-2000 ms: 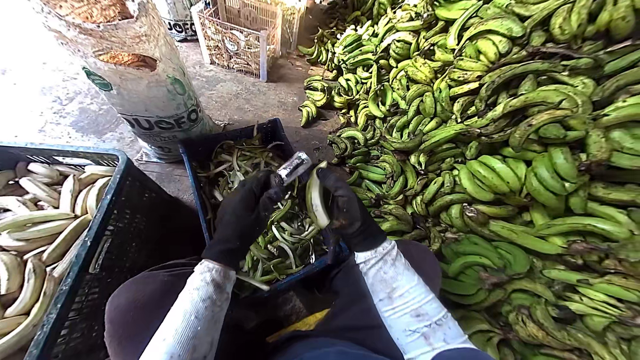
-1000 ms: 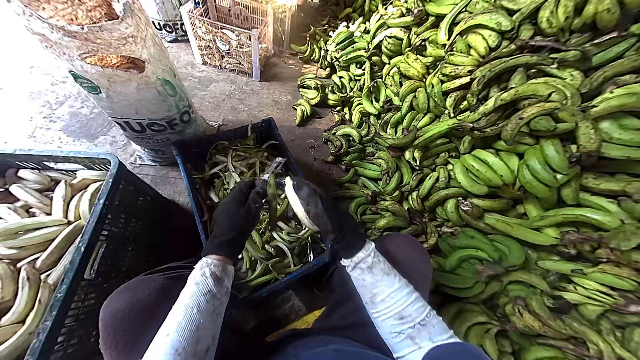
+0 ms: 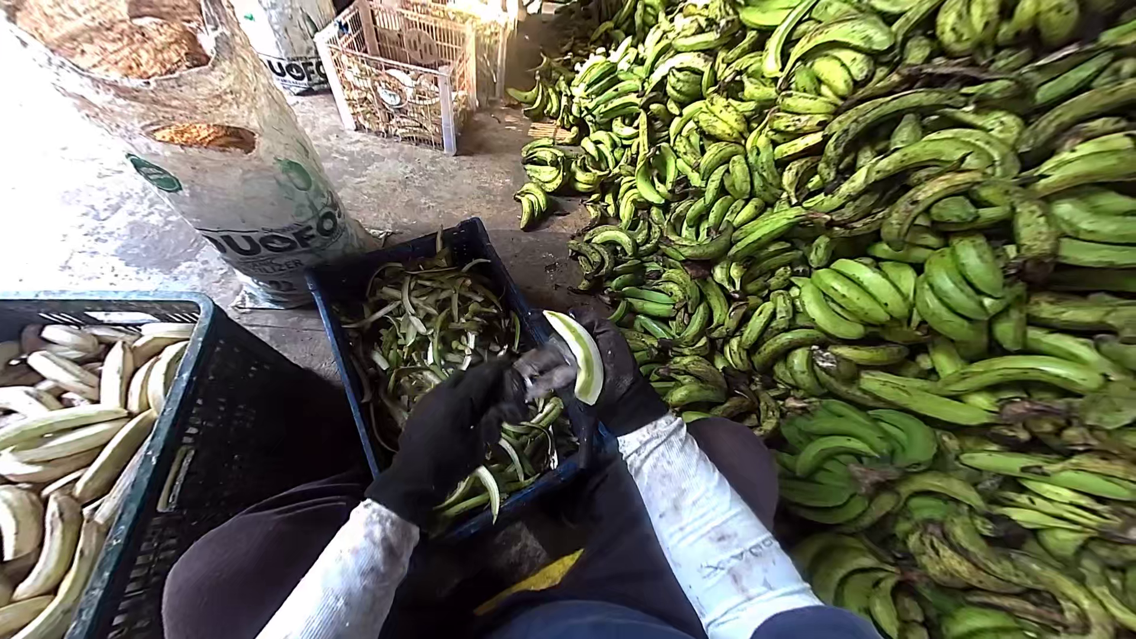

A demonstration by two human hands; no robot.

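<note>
My left hand (image 3: 454, 435), in a black glove, is closed on a small blade-like tool (image 3: 543, 370), blurred, with its end close to the fruit. A partly peeled plantain (image 3: 579, 353), pale with green along it, is gripped by my right hand (image 3: 621, 373), also gloved in black. Both hands are above a dark blue crate (image 3: 342, 373) that holds green and pale peel strips (image 3: 426, 324). One strip hangs under my left hand. The glove hides the tool's handle.
Peeled plantains (image 3: 62, 444) fill a dark plastic crate (image 3: 206, 355) at the left. A large pile of green plantains (image 3: 852, 293) covers the right side. An open printed sack (image 3: 257, 177) stands behind the peel crate, with a pale slatted crate (image 3: 399, 89) farther back.
The plantain was held low and slanted over the peels one second ago; my right hand now has it higher, near the crate's right edge. My left hand and the tool have moved right.
</note>
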